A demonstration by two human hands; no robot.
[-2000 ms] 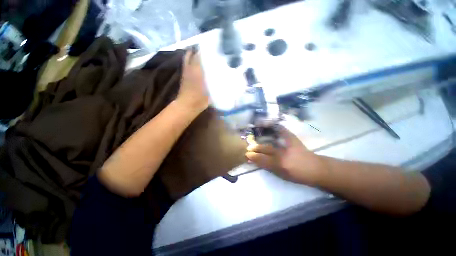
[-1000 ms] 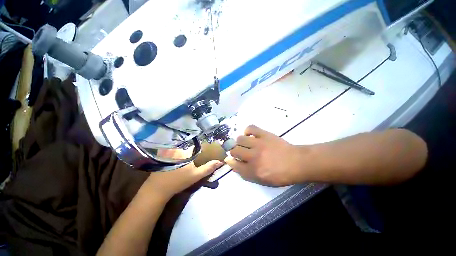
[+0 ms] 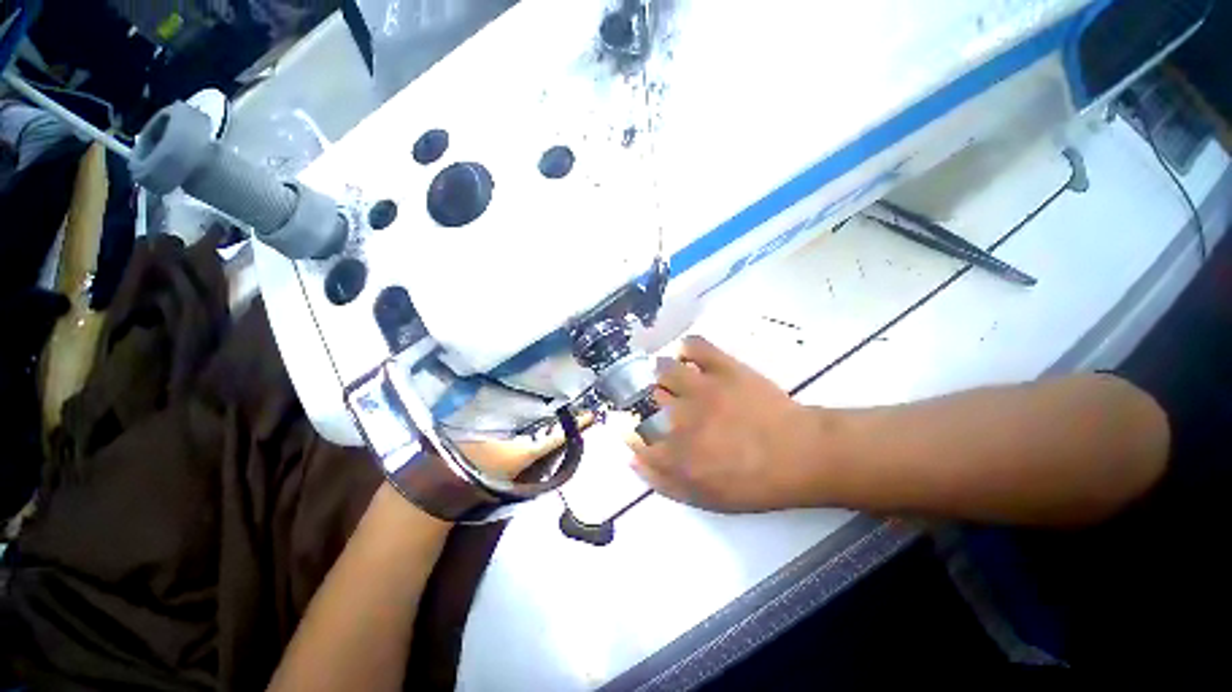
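Observation:
The white sewing machine head (image 3: 541, 230) with a blue stripe fills the upper middle. A curved shiny metal guard (image 3: 430, 466) stands at its lower left end. My left hand (image 3: 503, 453) is under the head behind this guard, partly hidden; its grip cannot be made out. My right hand (image 3: 730, 430) is right of the needle area, fingers curled at a small grey piece below the head; whether it grips this is unclear. The dark brown fabric (image 3: 162, 460) hangs in folds at the left, under my left forearm.
Dark tweezers (image 3: 957, 246) lie on the white machine bed (image 3: 865, 291) under the arm. A grey post (image 3: 237, 189) sticks out at the head's left. A marked strip (image 3: 797, 581) runs along the table's front edge.
The view has shifted, with the machine now lower and further right than one second ago. My left hand has moved further behind the metal guard. Two seconds ago it was on the fabric left of the head.

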